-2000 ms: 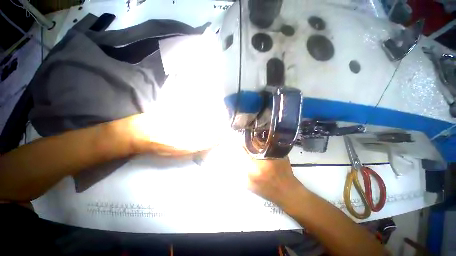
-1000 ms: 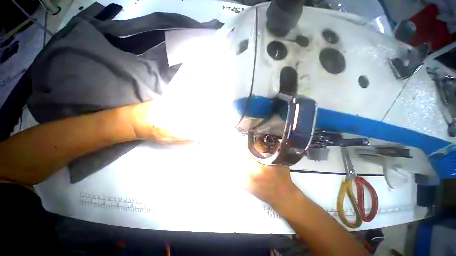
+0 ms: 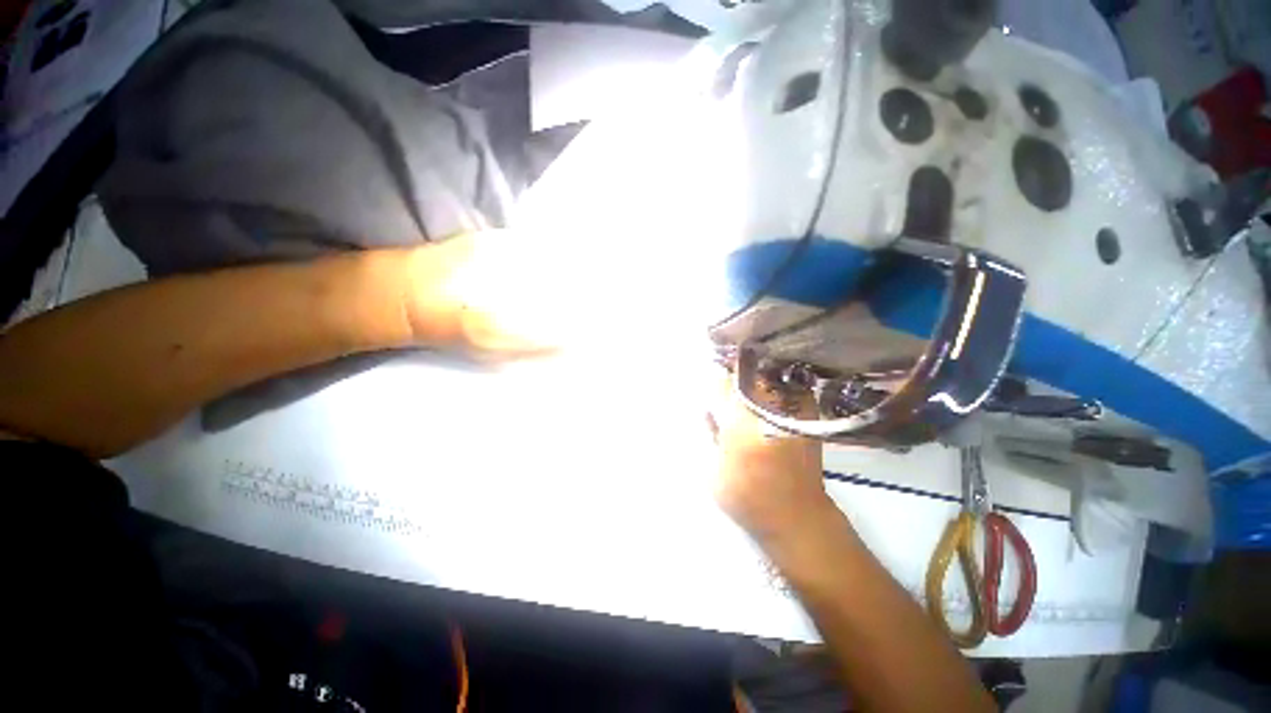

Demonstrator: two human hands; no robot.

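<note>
A dark grey garment piece (image 3: pixel 300 146) with black panels lies bunched on the table left of the sewing machine (image 3: pixel 962 181), a white head with a blue stripe. My left hand (image 3: pixel 488 295) lies at the cloth's near edge, its fingers lost in the lamp glare. My right hand (image 3: pixel 764 471) is below the needle end, beside the shiny curved guard (image 3: pixel 976 341), its fingertips partly hidden by glare and the guard. Whether either hand grips the cloth cannot be seen. The needle area is washed out.
Scissors (image 3: pixel 983 578) with one yellow and one red handle lie at the right, under the machine arm. A printed ruler scale (image 3: pixel 321 499) runs along the near table edge. Printed paper (image 3: pixel 77 49) is at the far left. A red item (image 3: pixel 1229 123) is at the far right.
The camera view has shifted, so the machine appears further right and the garment higher. Both hands stay by the needle area, with no clear change of hold. The scissors still lie under the arm.
</note>
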